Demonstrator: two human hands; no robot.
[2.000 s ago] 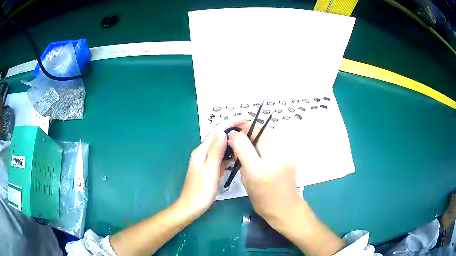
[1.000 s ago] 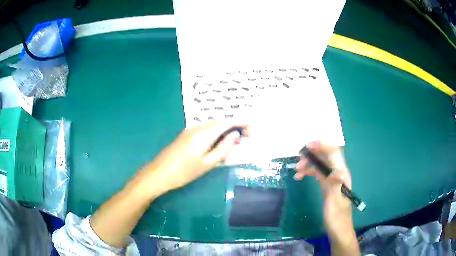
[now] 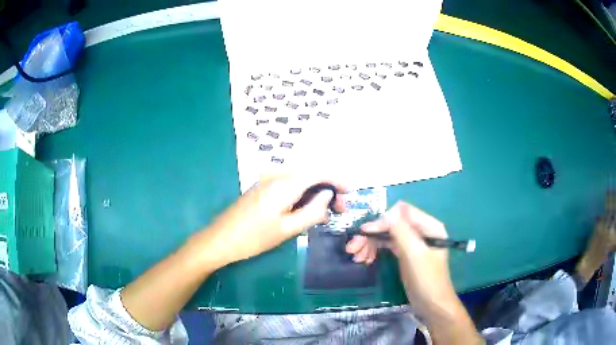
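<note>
My left hand (image 3: pixel 273 215) holds a black round housing (image 3: pixel 317 194) by its edge, just below the white paper sheet (image 3: pixel 378 135). My right hand (image 3: pixel 405 246) holds dark tweezers (image 3: pixel 446 242), pale rear end to the right, tips over the dark square pad (image 3: pixel 334 266) and hard to make out. A shiny clear plastic piece (image 3: pixel 368 202) lies above the pad, partly behind the hands. Small dark pieces (image 3: pixel 304 117) lie in rows on the sheet.
A blue bin (image 3: pixel 71 42) and a bag of small parts (image 3: pixel 61 108) are at upper left. A green box (image 3: pixel 34 209) and clear bag (image 3: pixel 71 222) are at far left. Another black part (image 3: pixel 545 172) lies right. Another person's hand (image 3: pixel 601 232) shows at far right.
My hands have moved apart from their shared hold on the housing. The tweezers, earlier pointing up over the sheet, are now nearly level over the pad. The view has shifted; a black part shows at right.
</note>
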